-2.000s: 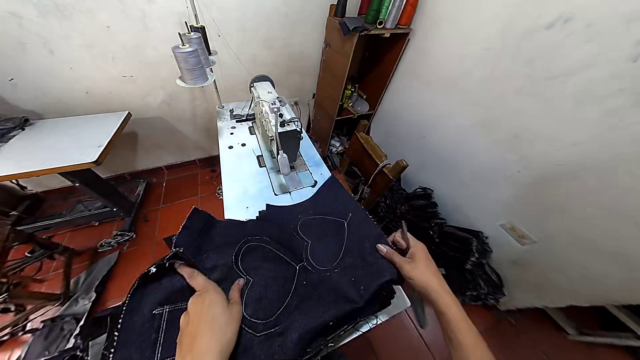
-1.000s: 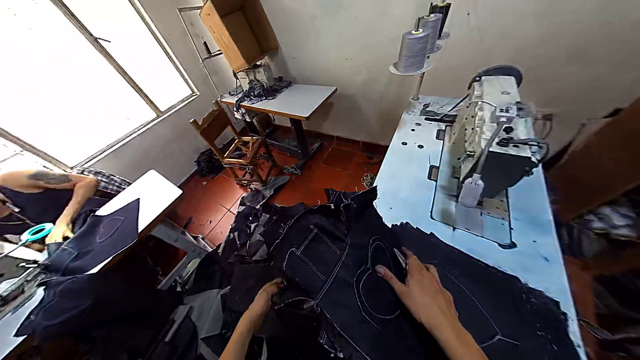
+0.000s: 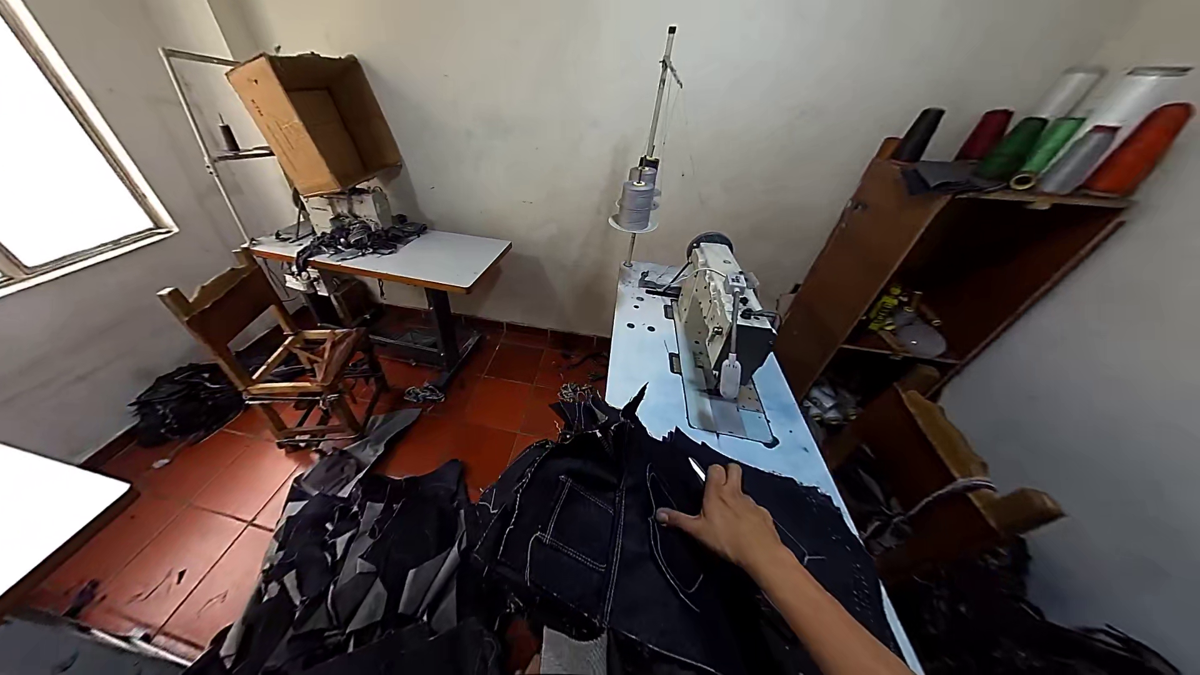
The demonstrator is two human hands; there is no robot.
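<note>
Dark denim pieces (image 3: pixel 577 525) with light stitching, including pocket outlines and curved lines, lie over the near end of the sewing machine table (image 3: pixel 647 352) and hang off its left side. My right hand (image 3: pixel 736 516) rests on the denim, thumb spread to the left. A small pale metal tool (image 3: pixel 697 469) pokes out by its fingers; the rest of it is hidden under the hand. My left hand cannot be made out. Beyond the denim stands the industrial sewing machine (image 3: pixel 722 314), apart from my right hand.
Denim scraps (image 3: pixel 361 553) lie in a heap at lower left. A wooden chair (image 3: pixel 309 361) and a second sewing table (image 3: pixel 450 258) stand at back left. At right are a wooden shelf (image 3: pixel 844 253) with thread cones and another chair (image 3: pixel 947 450). Grey thread cones (image 3: pixel 637 202) stand behind the table.
The view has swung left and then back right. The denim, earlier spread out with two heart outlines facing up, now shows pocket stitching. My left hand, on the denim before, has dropped from sight.
</note>
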